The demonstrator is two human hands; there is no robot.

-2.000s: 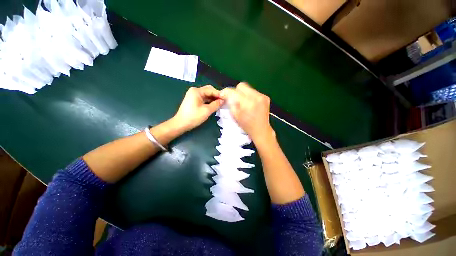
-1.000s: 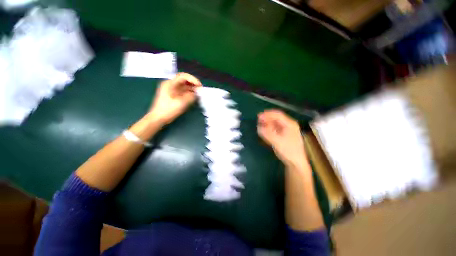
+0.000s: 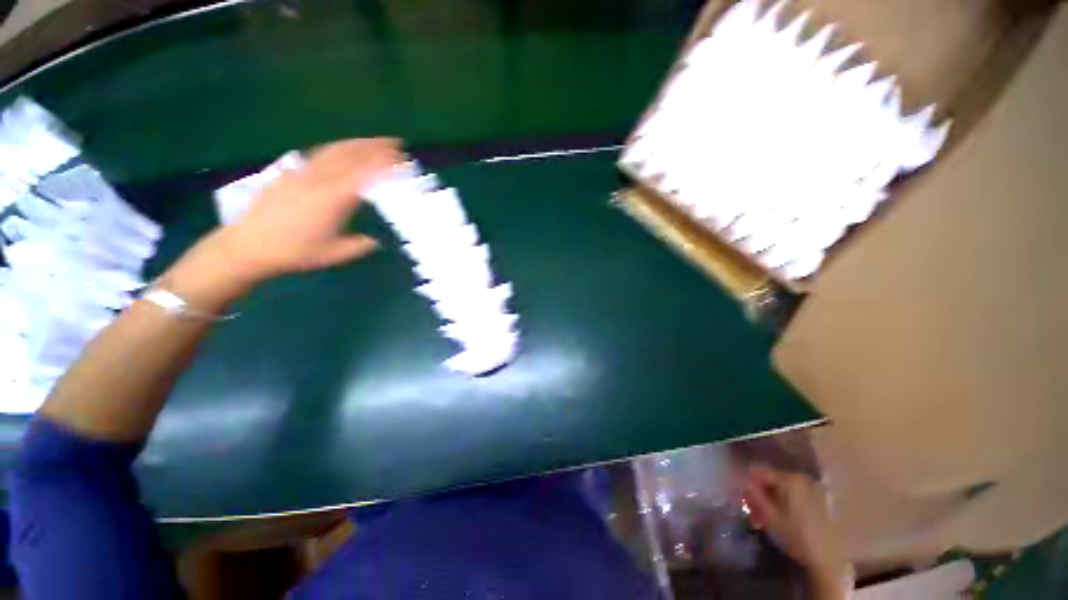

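A jagged row of overlapping white packets (image 3: pixel 451 264) lies curved on the dark-green table. My left hand (image 3: pixel 310 211) is blurred, thumb apart from the fingers, over the row's far end and partly over a single white packet (image 3: pixel 240 197). It appears to hold nothing. My right hand (image 3: pixel 782 506) is low at the right, below the table edge, at shiny clear plastic film (image 3: pixel 691 504). It is small and blurred; whether it grips the film cannot be told.
A brown carton (image 3: pixel 703 252) filled with white packets stands at the upper right, its large flap (image 3: pixel 937 305) towards me. Thick fanned white stacks (image 3: pixel 70 258) lie at the far left. The table's near edge (image 3: pixel 504 477) curves across in front of me.
The view has turned right. My left hand has let go of the row's far end. My right hand has gone from beside the row to the film below the table edge.
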